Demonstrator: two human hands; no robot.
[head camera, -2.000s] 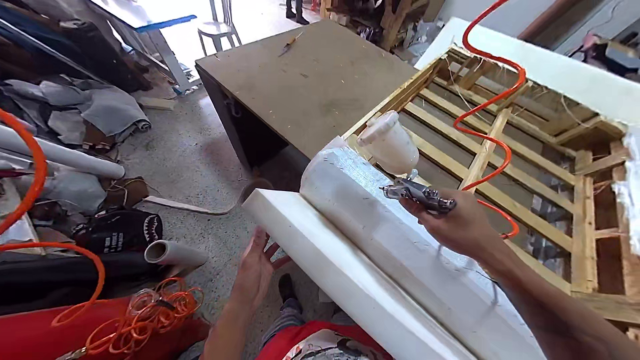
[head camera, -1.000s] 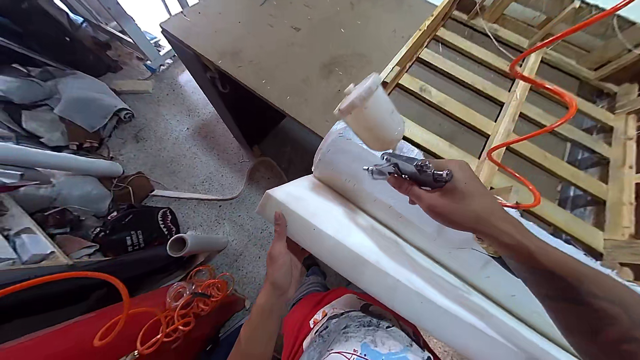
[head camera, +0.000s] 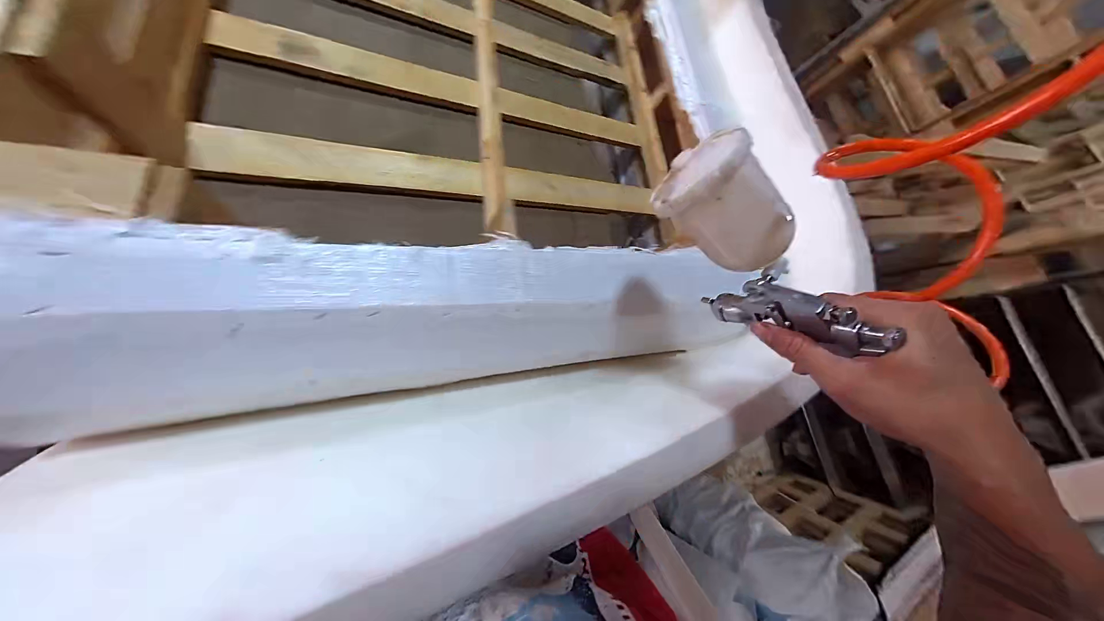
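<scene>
My right hand (head camera: 906, 371) grips a metal spray gun (head camera: 806, 317) with a whitish plastic cup (head camera: 729, 203) on top. Its nozzle points left, close to the end of a long white foam-padded rail (head camera: 414, 319). Along that rail's upper edge the surface looks wet or glossy. A thick white foam slab (head camera: 362, 483) lies against the rail's lower side, with a narrow dark gap between them at places. The cup's shadow falls on the rail. My left hand is out of view.
Behind the rail is a wooden frame with slats (head camera: 345, 164). Another white padded side (head camera: 768, 112) runs away at the right. An orange coiled air hose (head camera: 983, 190) loops beside my right hand. Wooden pallets or frames (head camera: 957, 78) stand beyond, and grey-white sheeting (head camera: 733, 535) lies below.
The view has swung far along the rail to its other end. My right hand has carried the spray gun there. My left hand, earlier at the foam slab's near end, has left the view.
</scene>
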